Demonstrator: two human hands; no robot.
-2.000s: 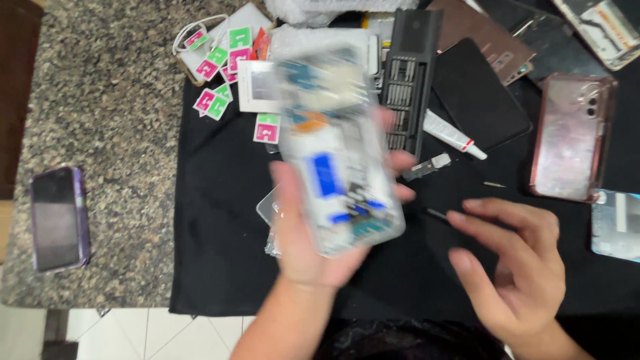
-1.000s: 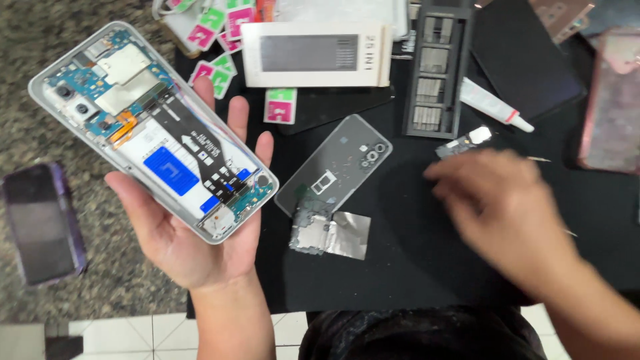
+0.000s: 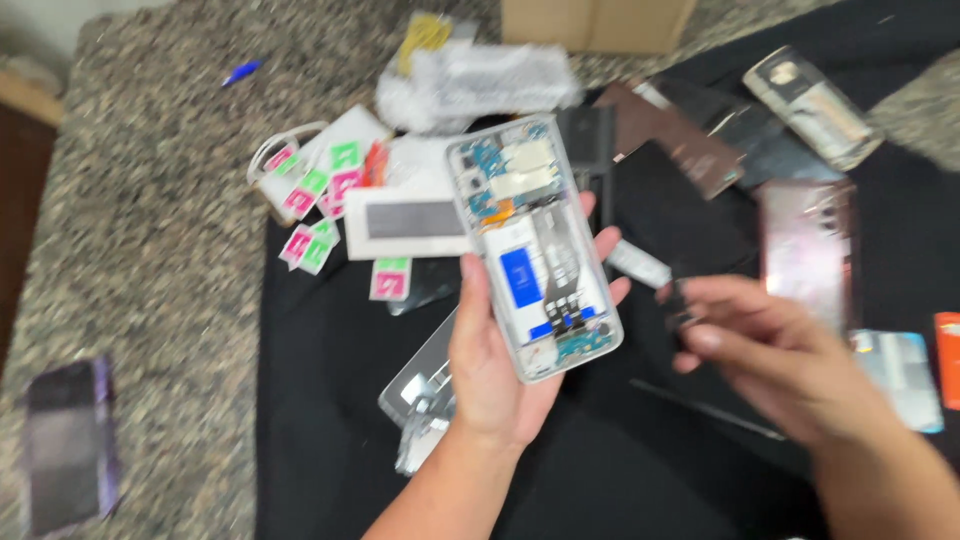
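My left hand (image 3: pixel 499 367) holds an opened smartphone (image 3: pixel 536 247) from beneath, its inner side facing up. Its blue circuit board is at the top, a white battery with a blue patch in the middle, and dark flex cables run beside it. Between the thumb and fingers of my right hand (image 3: pixel 757 345) is a small dark part (image 3: pixel 677 311), blurred, to the right of the phone. Partly hidden by my left hand, a grey phone back cover (image 3: pixel 409 379) lies on the black cloth with crumpled foil (image 3: pixel 424 442) on it. A white tube (image 3: pixel 637 264) lies behind, between my hands.
A boxed kit (image 3: pixel 405 223), pink and green stickers (image 3: pixel 307 191) and bubble wrap (image 3: pixel 495 79) lie behind left. At right are a pink phone case (image 3: pixel 806 247) and an opened phone (image 3: pixel 814 109). A purple-edged phone (image 3: pixel 67 450) lies on the granite counter. A thin tool (image 3: pixel 705 409) lies front right.
My right hand, blurred over a small part on the cloth a second ago, is now raised with a small dark part in its fingers. The opened phone in my left hand now stands more upright in view.
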